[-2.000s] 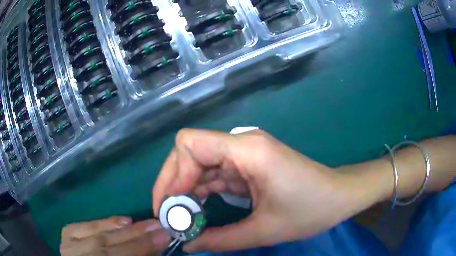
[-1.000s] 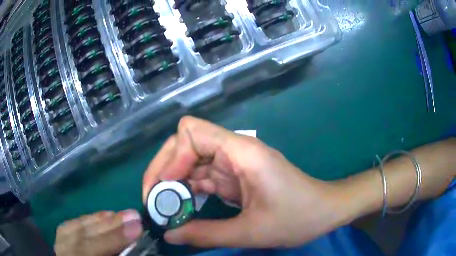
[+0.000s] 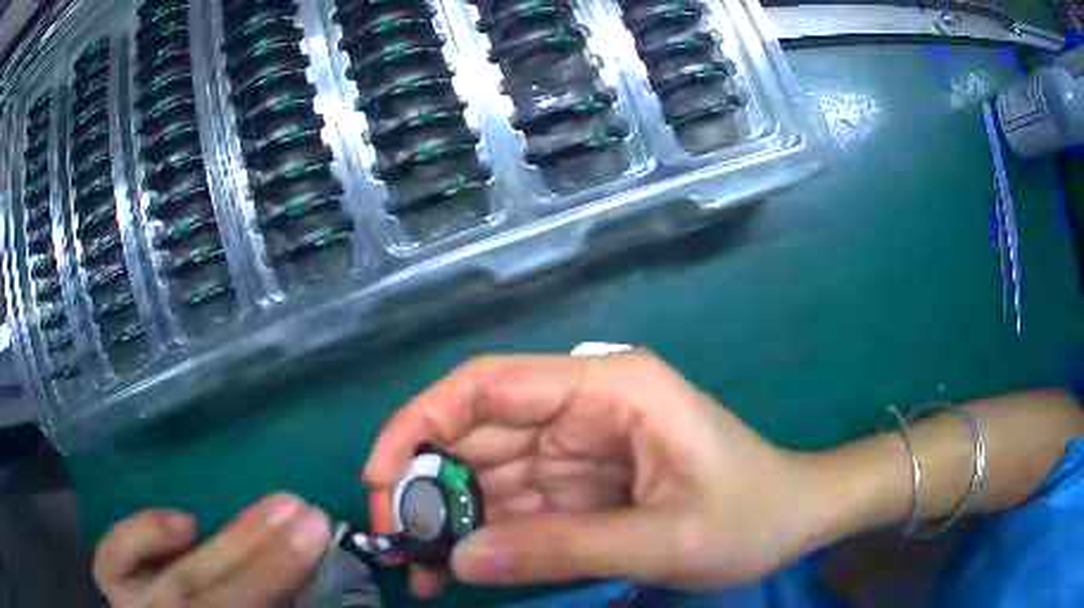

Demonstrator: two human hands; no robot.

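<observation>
My right hand (image 3: 642, 475), with two thin bracelets at the wrist, holds a round speaker unit (image 3: 435, 505) between thumb and fingers. The unit is tilted, its back showing a grey centre, a partial white ring and a green circuit board edge. My left hand (image 3: 226, 556) is at the lower left, partly cut off by the bottom edge. It holds blurred silver tweezers (image 3: 336, 570) close to the unit's left side. A small dark piece with white spots (image 3: 371, 544) lies between the tweezers and the unit; whether it is attached cannot be told.
A clear blister tray (image 3: 523, 255) with columns of black discs fills the upper left. A piece of white material (image 3: 600, 349) shows behind my right hand on the green mat (image 3: 808, 273). Spare tweezers (image 3: 1008, 238) and a white bottle (image 3: 1046, 113) are at the right. A metal rail (image 3: 892, 21) runs behind.
The unit has tilted in my right hand, and its centre looks grey rather than bright white as at first. The tray and bottle sit lower in the picture. My left fingers have shifted.
</observation>
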